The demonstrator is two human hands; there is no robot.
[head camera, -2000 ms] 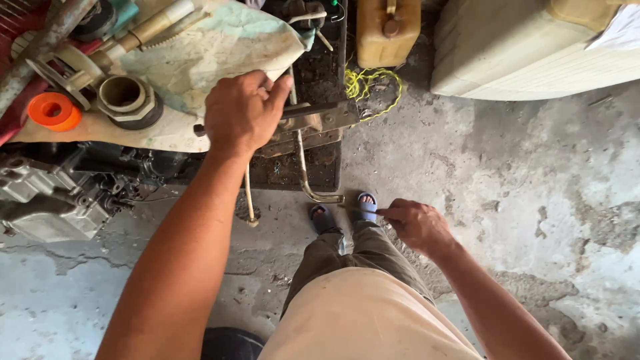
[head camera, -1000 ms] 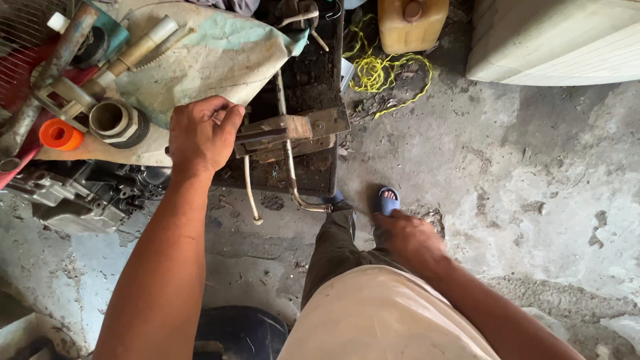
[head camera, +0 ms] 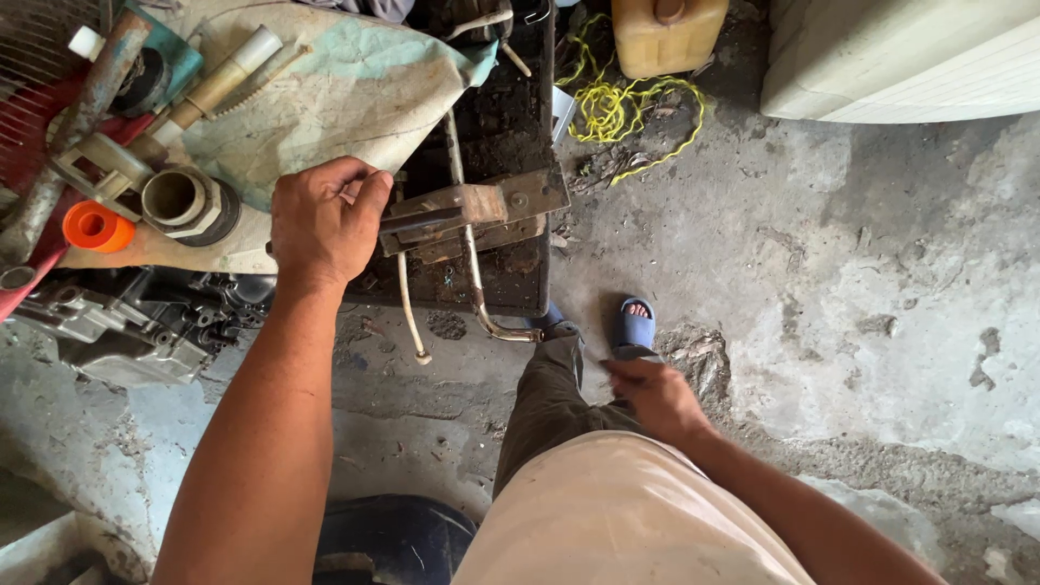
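My left hand (head camera: 329,215) is closed around the handle of a rusty metal bracket (head camera: 483,207), which lies at the edge of a dark metal tray. A bent metal tube (head camera: 474,276) passes by the bracket and curves at its lower end; a thinner pale tube (head camera: 409,313) hangs to its left. To the left of my left hand, a threaded pipe fitting (head camera: 191,203) and an orange plastic ring (head camera: 97,227) rest on a stained cloth (head camera: 325,89). My right hand (head camera: 662,398), slightly blurred, is low in front of my trousers, its fingers around a small dark thing that I cannot identify.
An engine casing (head camera: 138,325) sits below the cloth at left. Yellow cord (head camera: 609,114) lies on the concrete floor (head camera: 853,284) beside a yellowish plastic jerrycan (head camera: 670,32). A large pale container (head camera: 886,57) stands at upper right, and a dark rounded object (head camera: 394,536) at the bottom.
My left hand stays at the bracket's handle. My right hand has moved in closer to my body. The view has shifted, and one foot has moved apart from the other.
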